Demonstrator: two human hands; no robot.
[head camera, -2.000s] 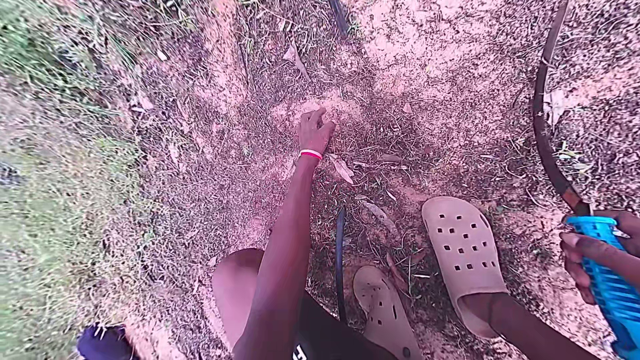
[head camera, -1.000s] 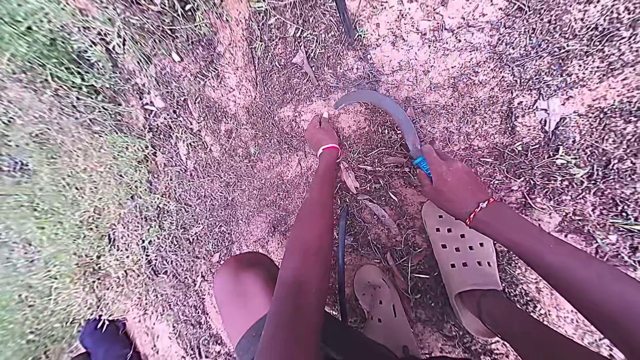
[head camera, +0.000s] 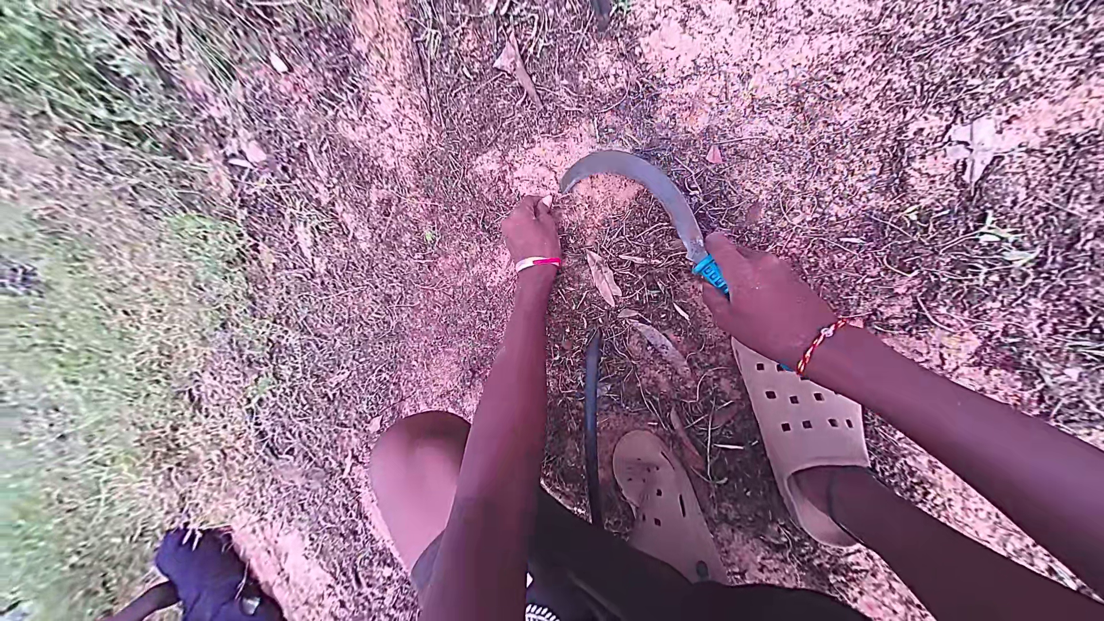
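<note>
My right hand (head camera: 768, 302) is closed round the blue handle of a sickle (head camera: 660, 185), right of the middle of the view. Its curved metal blade arches up and to the left over the soil, and the tip lies close to the fingers of my left hand (head camera: 532, 228). That left hand is low at the ground with its fingers bent together; whether something thin is pinched in them cannot be made out. Dry leaves (head camera: 604, 278) lie on the ground between the two hands.
A black hose or pipe (head camera: 592, 423) runs along the ground between my legs. My feet wear beige perforated clogs (head camera: 806, 414). Green grass (head camera: 78, 86) grows at the left. At the lower left edge part of a person in dark blue clothing (head camera: 207, 573) shows.
Two seconds ago the sickle was held out at the right edge. My right hand has since brought it left, its blade now beside my left hand.
</note>
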